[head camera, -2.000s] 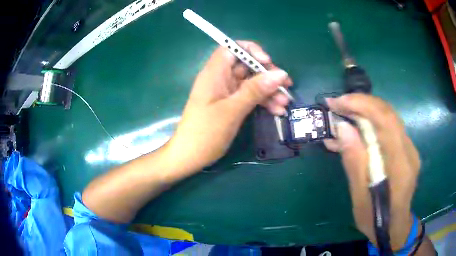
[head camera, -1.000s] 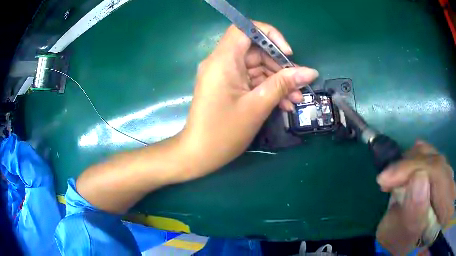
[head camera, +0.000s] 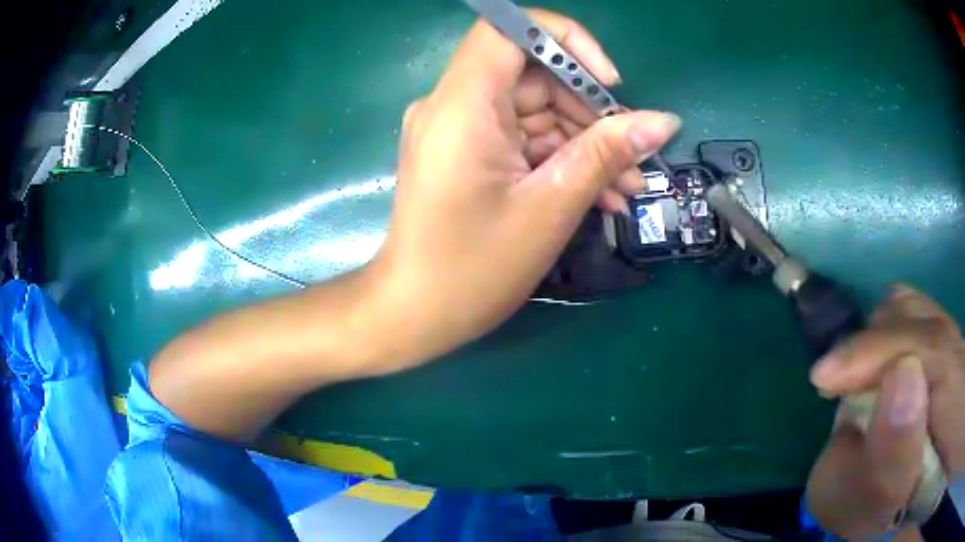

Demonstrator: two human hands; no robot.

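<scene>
A small black rounded-square case (head camera: 677, 249) with white, silver and gold parts inside sits in a flat black holding fixture (head camera: 598, 265). My left hand (head camera: 497, 201) is shut on the silver tweezers (head camera: 566, 66), a strip with a row of holes, left of and above the case. The tweezers' end reaches the case's upper edge; contact cannot be told. My right hand (head camera: 889, 402) is shut on the soldering iron (head camera: 820, 307) by its pale grip. The iron's metal barrel points up-left and its tip is at the case's right part. Part of the fixture is hidden under my left hand.
A solder spool (head camera: 79, 134) with green rims stands at the far left. Its thin wire (head camera: 190, 209) curves over the green mat (head camera: 455, 408) and passes under my left forearm. A worn white strip (head camera: 159, 44) is at the upper left. Yellow tape (head camera: 328, 453) lies near the front edge.
Two seconds ago my right hand was beside the case with the iron pointing away. It is now lower right, with the iron's tip at the case. The case now sits in the fixture.
</scene>
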